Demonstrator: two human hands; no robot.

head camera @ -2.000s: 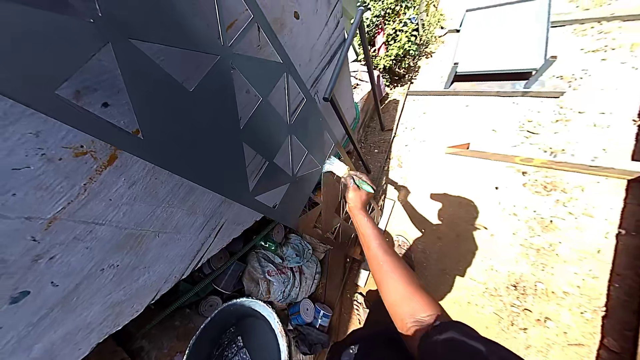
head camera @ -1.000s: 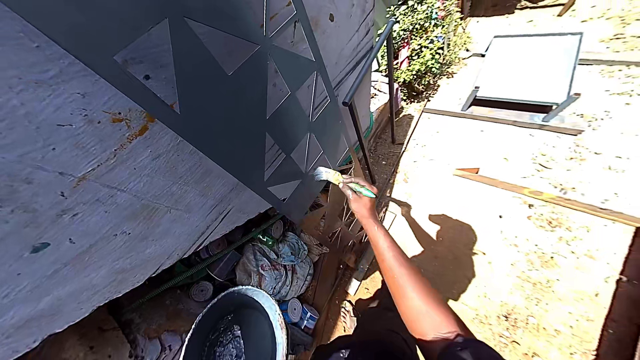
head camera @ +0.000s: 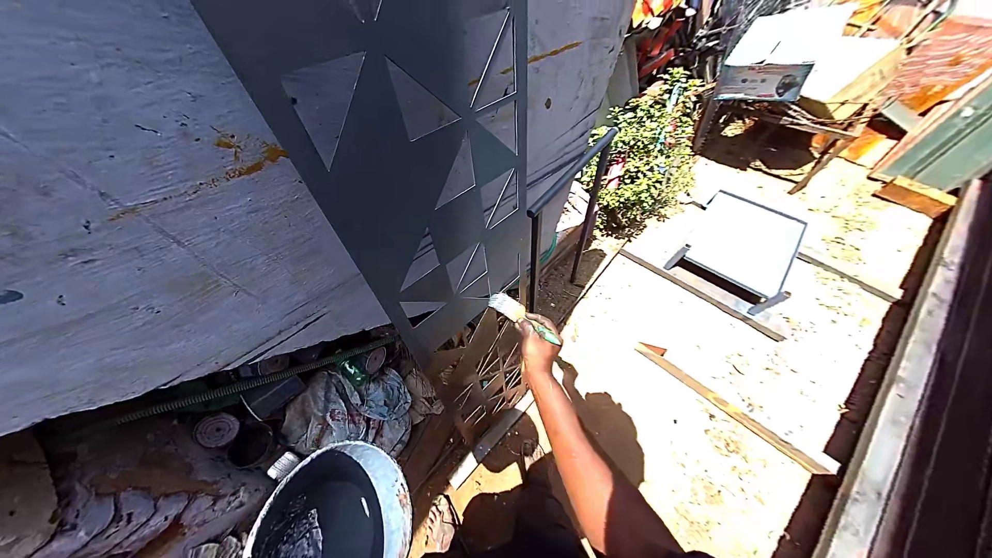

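My right hand (head camera: pixel 540 345) is closed around the green handle of a paintbrush (head camera: pixel 511 308), whose pale bristles point up and left. The bristle tip is at the lower right part of a dark grey metal panel (head camera: pixel 403 186) with triangular cut-outs, which stands against a whitish wall board (head camera: pixel 155 232). Whether the bristles touch the panel cannot be told. Below and left of the hand, a round bucket (head camera: pixel 391 496) holds dark grey paint. My left hand is out of view.
A dark metal frame (head camera: pixel 533 256) stands beside the panel, near a leafy bush (head camera: pixel 647 155). Crumpled sacks (head camera: pixel 341 415) and cans (head camera: pixel 215 428) lie under the board. On the sandy ground are a pale flat panel on supports (head camera: pixel 745 244) and a wooden plank (head camera: pixel 736 415).
The brush stays in my right hand, near the lower right part of the grey panel. The view has turned, so that a cluttered table and leaning boards now show at the upper right.
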